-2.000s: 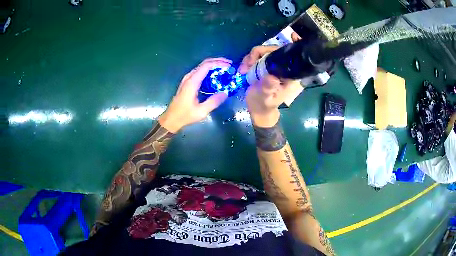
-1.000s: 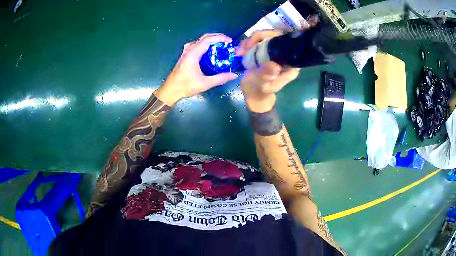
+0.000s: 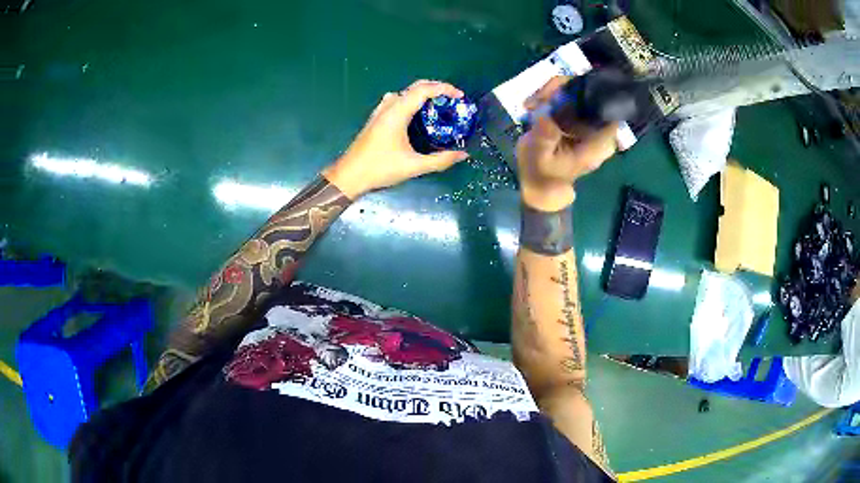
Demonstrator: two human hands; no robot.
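My left hand (image 3: 401, 140) holds the black unit housing (image 3: 421, 135) at the centre of the view, its open end up. The round circuit board (image 3: 446, 121) in it looks blue, with small bright spots. My right hand (image 3: 558, 156) grips the electric screwdriver (image 3: 603, 97) to the right, apart from the housing. The screwdriver's tip is blurred and cannot be made out. The screw feeder (image 3: 542, 83), with a white label, lies just behind and partly under my right hand. Small bright screws (image 3: 476, 179) lie scattered on the green table (image 3: 283, 104).
A smartphone (image 3: 635, 243), a tan cardboard box (image 3: 747, 219), plastic bags (image 3: 719, 325) and a heap of black parts (image 3: 818, 274) lie at right. A metal arm with a coil (image 3: 735, 75) crosses the upper right. A round cover (image 3: 568, 19) lies at the back. Blue stool (image 3: 85, 358) at lower left.
The screwdriver in my right hand has moved right, away from the housing, over the feeder. The board's strong blue glow has dimmed. My left hand still holds the housing.
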